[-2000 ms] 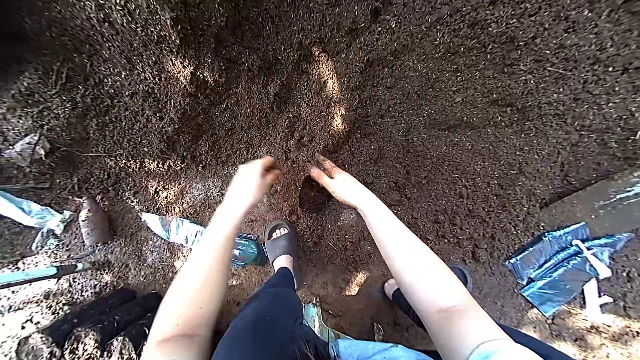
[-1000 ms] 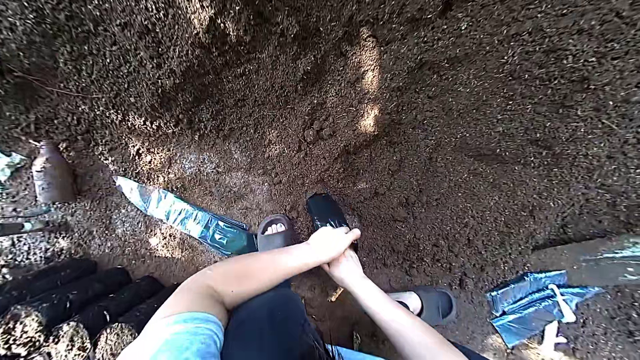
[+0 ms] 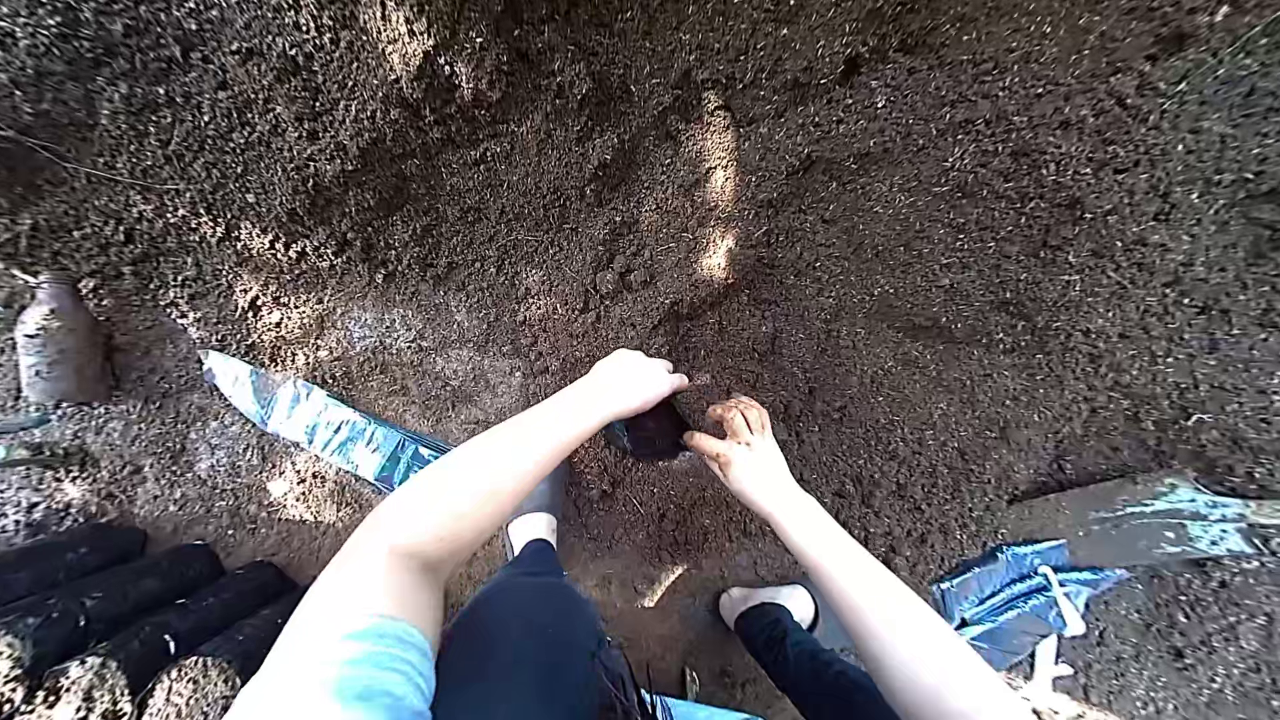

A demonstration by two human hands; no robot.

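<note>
A black plastic grow bag (image 3: 650, 432) stands on the soil in front of my feet, its upper end facing the camera. My left hand (image 3: 637, 384) grips its upper left rim, fingers bent over the edge. On the other side my right hand (image 3: 742, 445), with soil on its fingers, pinches the bag's right edge between thumb and fingertips. How full the bag is cannot be told. Dark loose soil (image 3: 900, 300) spreads around and beyond both hands.
A stack of flat plastic bags (image 3: 320, 425) lies left of my foot. Filled black bags (image 3: 120, 600) lie at the lower left, below a dirty bottle (image 3: 60, 340). At the right are folded blue-black plastic (image 3: 1010, 600) and a soil-covered blade (image 3: 1130, 520).
One second ago both hands were together on the near end of the black bag, which lay tilted. Now the bag's end faces up and my hands are apart at its two sides.
</note>
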